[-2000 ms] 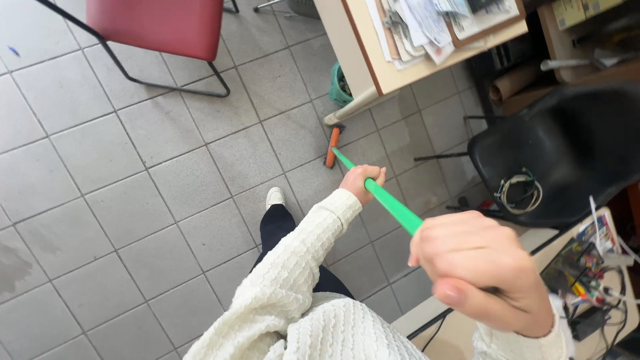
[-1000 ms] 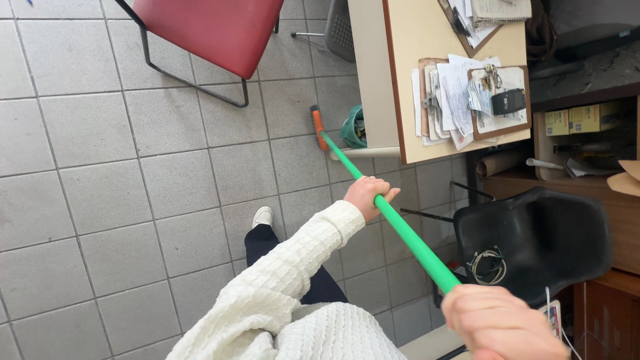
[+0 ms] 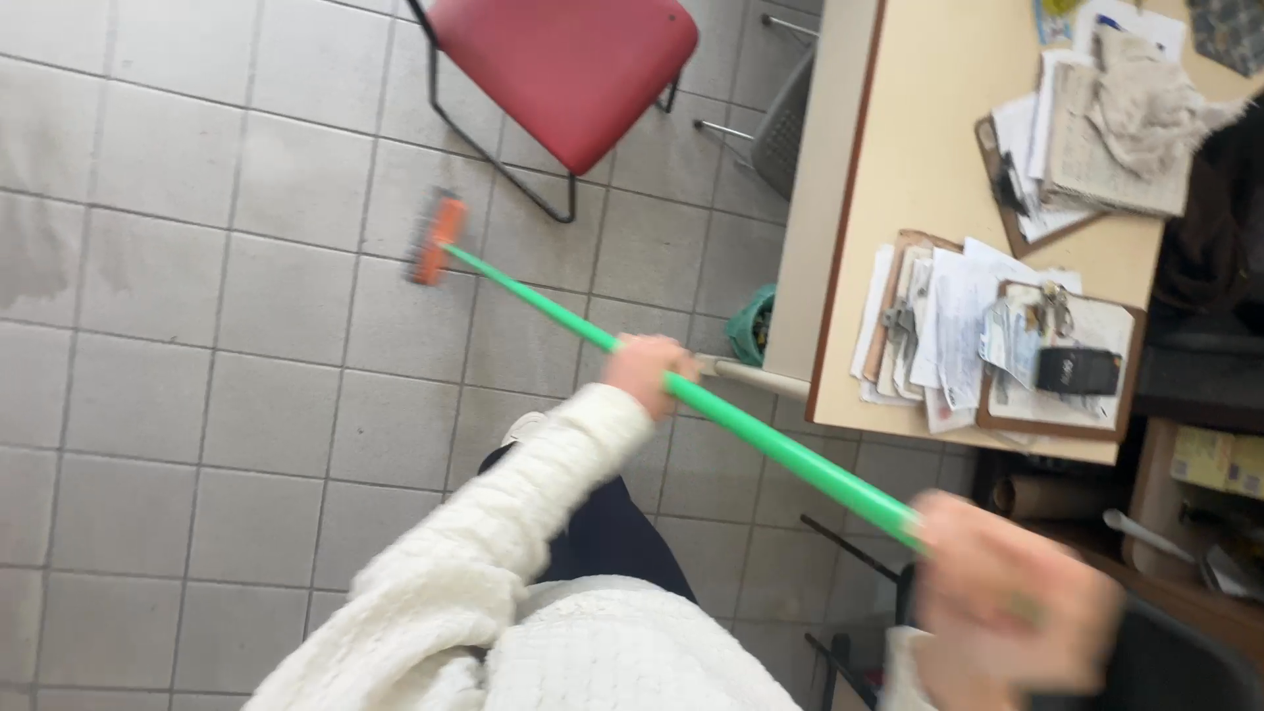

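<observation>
A broom with a green handle (image 3: 790,449) and an orange head (image 3: 438,241) with dark bristles slants across the view. Its head is at the grey tiled floor (image 3: 296,296), left of the red chair. My left hand (image 3: 647,373) grips the middle of the handle. Around the upper end of the handle, at lower right, my right hand (image 3: 1007,583) is closed; it looks blurred. Both arms wear white textured sleeves.
A red chair (image 3: 583,69) with black legs stands at the top. On the right, a desk (image 3: 913,188) bears clipboards and papers (image 3: 948,306). A green bin (image 3: 753,324) and a grey chair (image 3: 785,128) are beside it. A black chair (image 3: 1175,642) is at lower right.
The broom head has moved left over the floor, away from the desk leg and the green bin. Both hands have stayed on the handle. The view has shifted.
</observation>
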